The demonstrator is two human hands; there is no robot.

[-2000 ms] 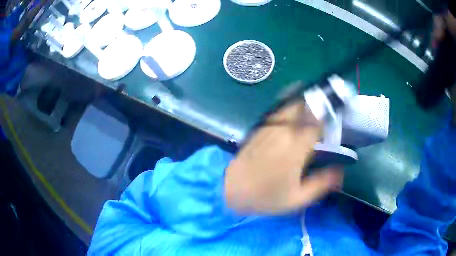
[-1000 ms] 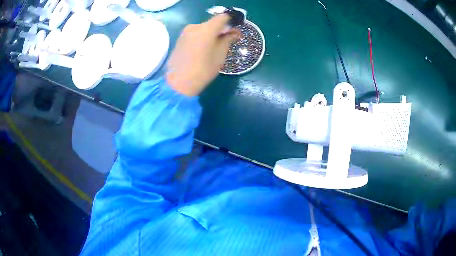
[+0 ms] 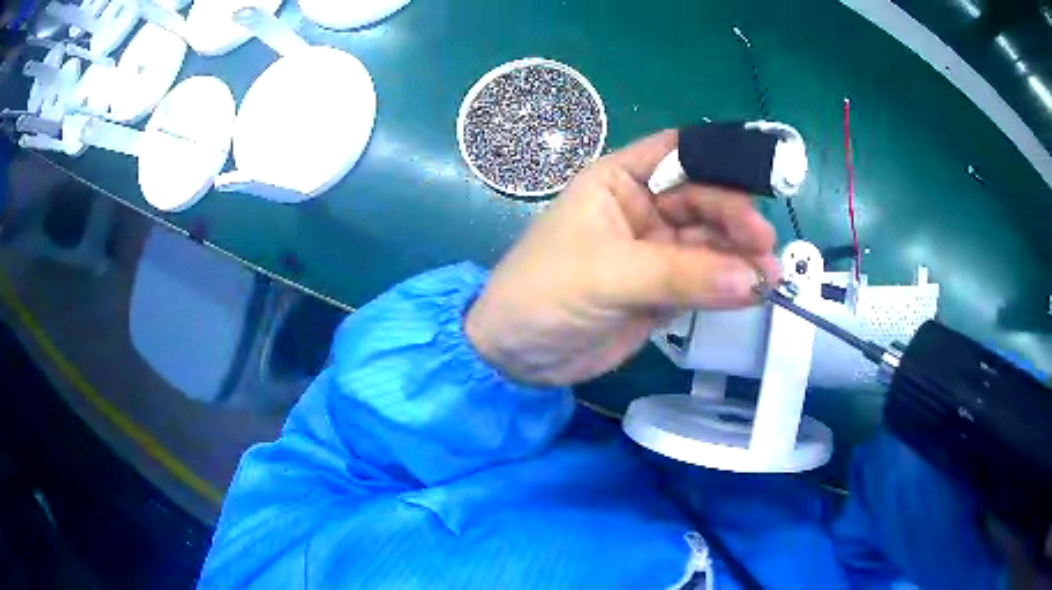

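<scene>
My left hand [image 3: 600, 265] holds a small white plastic part with a black pad [image 3: 729, 156] in its curled fingers. Its thumb and fingertip meet at the tip of a thin steel bit; a tiny screw there is hard to make out. The bit belongs to the black electric screwdriver [image 3: 975, 409], which points left. My right hand [image 3: 1030, 539] barely shows under the screwdriver at the right edge, mostly hidden. Behind the bit, the white stand [image 3: 784, 403] stands upright on its disc, with the white perforated housing [image 3: 906, 309] across its arms. My left hand hides part of the housing.
A round screw dish [image 3: 532, 194] full of tiny screws lies on the green bench mat [image 3: 669, 69]. Spare stands [image 3: 306, 127] lie at upper left. A red lead wire [image 3: 850, 173] and a black one run behind the housing. A stool [image 3: 190, 305] stands beyond the bench edge.
My left hand has moved right from the screw dish to the stand's upright arm. The screwdriver has come in from the right, its bit now at my left fingertips.
</scene>
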